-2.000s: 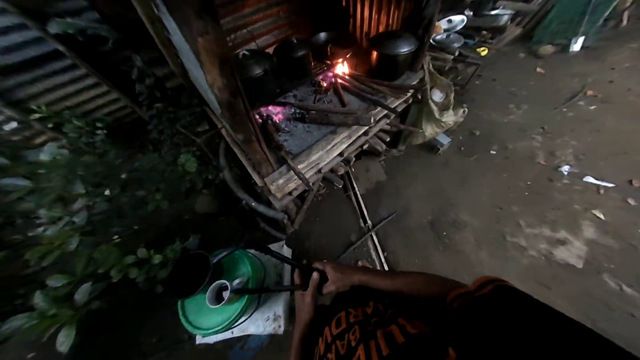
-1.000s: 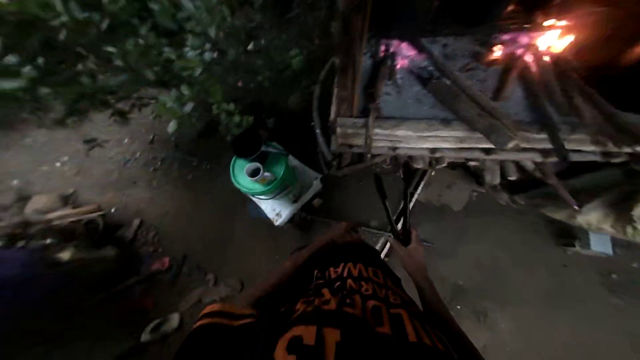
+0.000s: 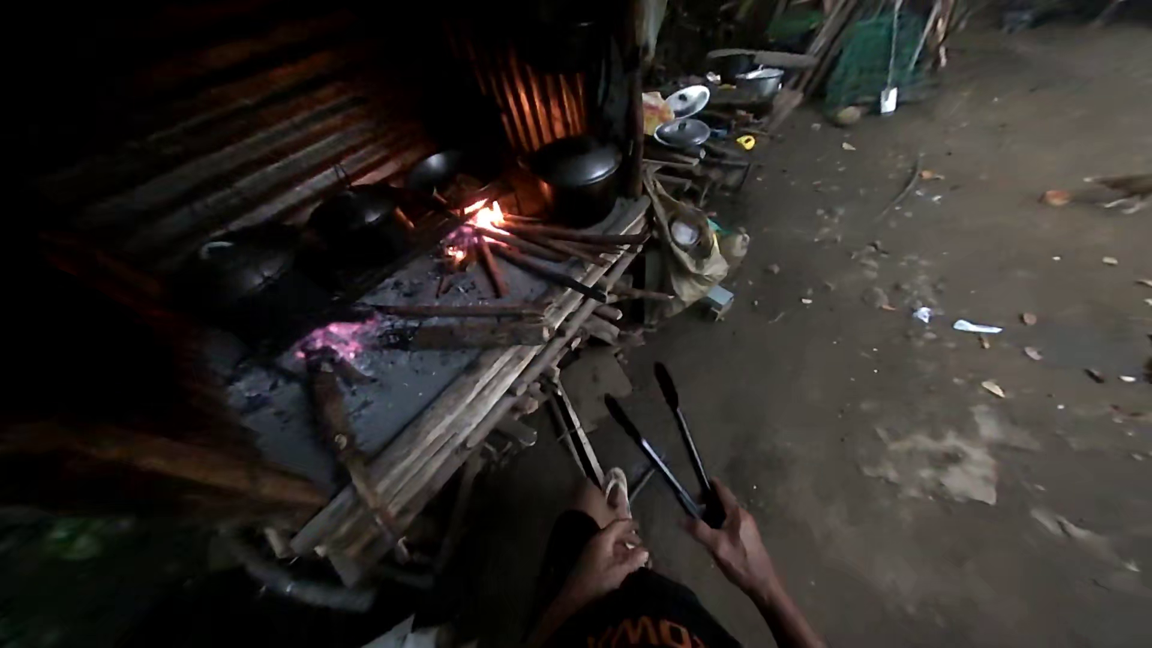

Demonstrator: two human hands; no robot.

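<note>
A pair of long metal tongs with dark tips is in my right hand, its arms spread apart and pointing toward the hearth. My left hand is beside it near my body, fingers curled; whether it holds anything cannot be told. To the upper left, a wood fire burns among sticks on the raised hearth, near a lidded dark pot. Glowing embers lie closer, at the end of a piece of firewood. Two more dark pots, one lidded pot and one in shadow, stand behind.
The hearth's wooden edge runs diagonally at my left. A corrugated metal wall stands behind it. Beyond the hearth are pot lids, a metal pot and a hanging sack. Dirt ground with litter lies at right.
The view has swung from the green-lidded bucket back to the hearth. My hands were together on the tongs two seconds ago; now they are apart, with the tongs in my right hand.
</note>
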